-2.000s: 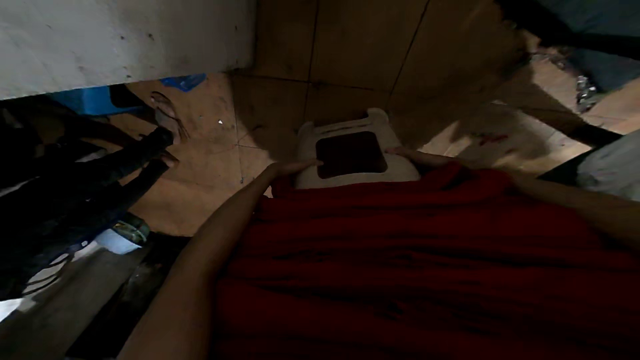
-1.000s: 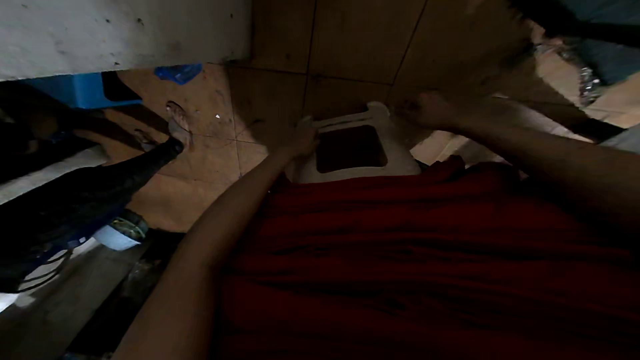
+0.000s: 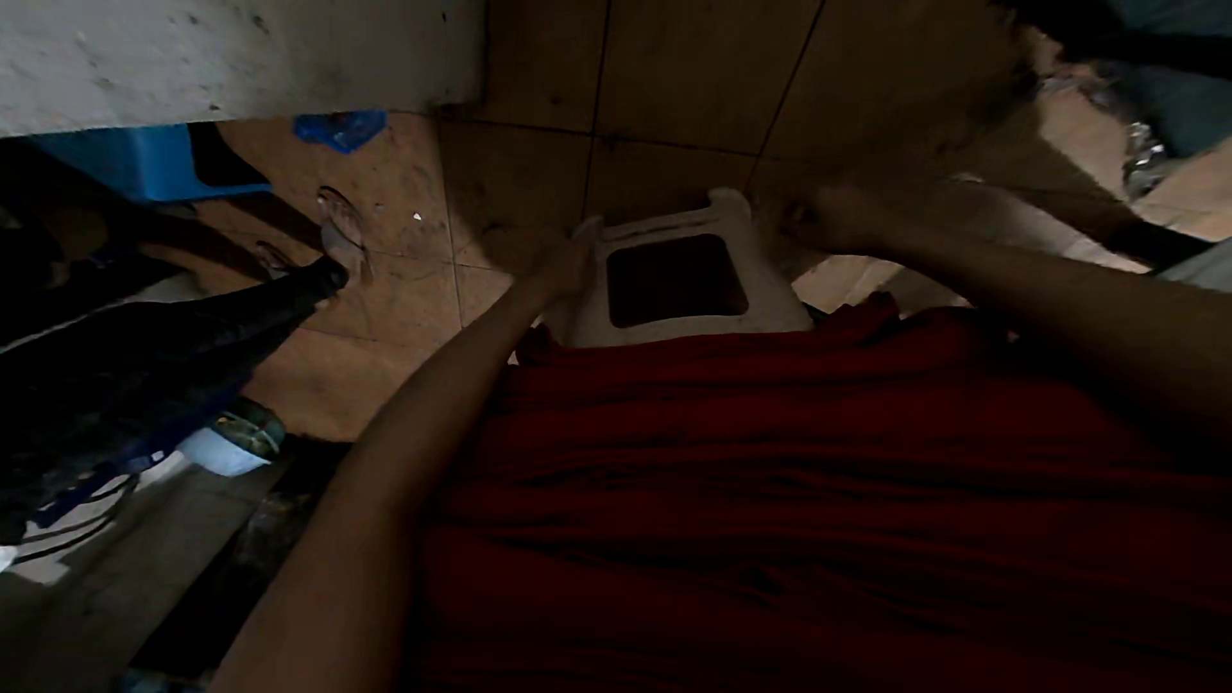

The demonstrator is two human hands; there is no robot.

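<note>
A pale stool-like object, likely plastic, with a dark rectangular panel or opening, stands on the tiled floor just beyond the red cloth over my body. My left hand rests along its left side, near the upper left corner; in the dim light its grip cannot be made out. My right hand is a little to the right of the object, apart from it, with its fingers curled. Whether it holds something is too dark to tell.
A grey slab with a stained surface spans the upper left. Below it are a blue plastic stool and a blue plastic bag. At left a person's sandaled foot stands on the floor, near a light bowl.
Two seconds ago both my hands were at the pale object's sides. My right hand has come away from it to the right, and my left hand has moved up along its left side.
</note>
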